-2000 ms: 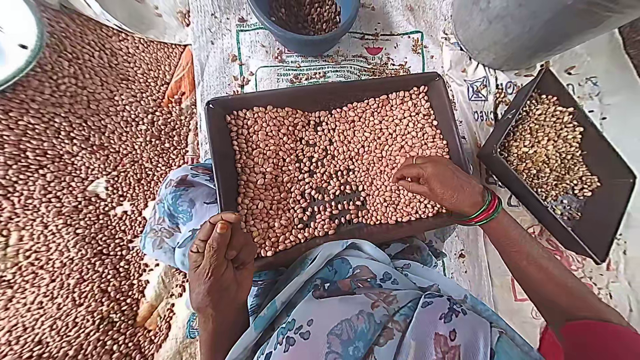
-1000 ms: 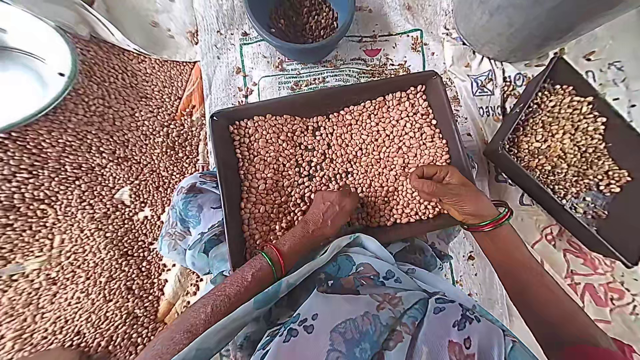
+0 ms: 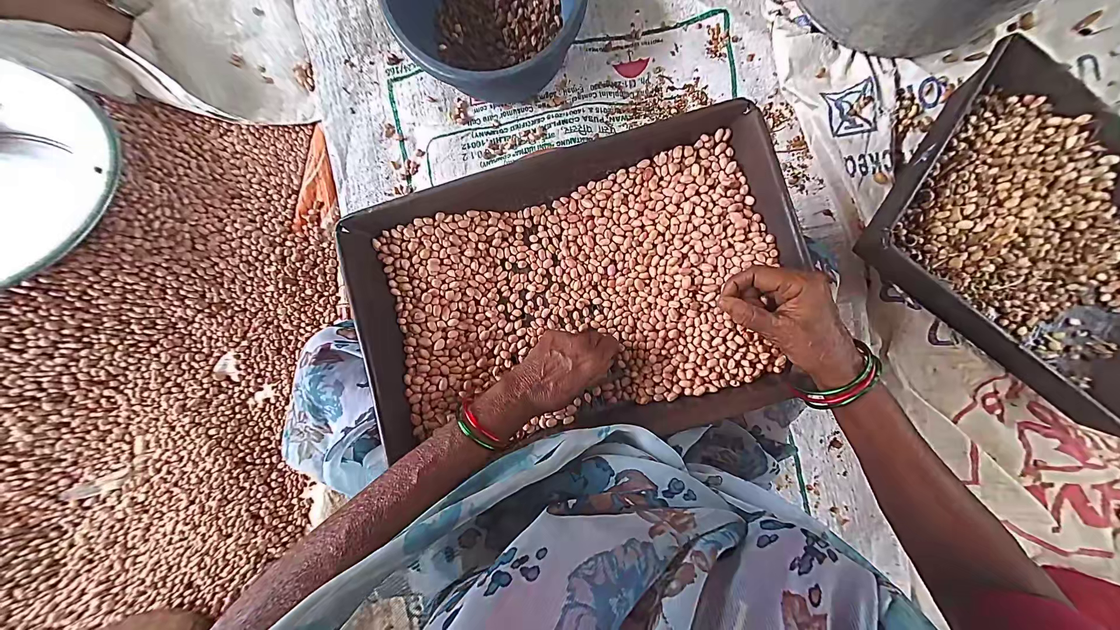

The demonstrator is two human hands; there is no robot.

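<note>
A dark rectangular tray (image 3: 547, 175) lies tilted across my lap, spread with pinkish shelled peanuts (image 3: 647, 236). My left hand (image 3: 569, 363) rests low on the peanuts near the tray's front edge, its fingers curled down; whether it holds any is hidden. Over the right part of the peanuts is my right hand (image 3: 783, 315), thumb and forefinger bent toward each other; whether a peanut is between them cannot be told. Red and green bangles circle both wrists. Dark gaps of tray floor show among the peanuts left of the middle.
A large heap of peanuts (image 3: 201, 367) covers the left side, with a white green-rimmed basin (image 3: 52, 175) on it. Beyond the tray stands a blue bowl (image 3: 494, 83) of darker kernels. At right are a second dark tray (image 3: 954, 319) with yellowish pieces and a grey metal vessel (image 3: 919, 22).
My left hand was raised at the tray's left front corner two seconds ago and now lies on the peanuts inside. Peanuts now cover more of the dark gaps in the middle.
</note>
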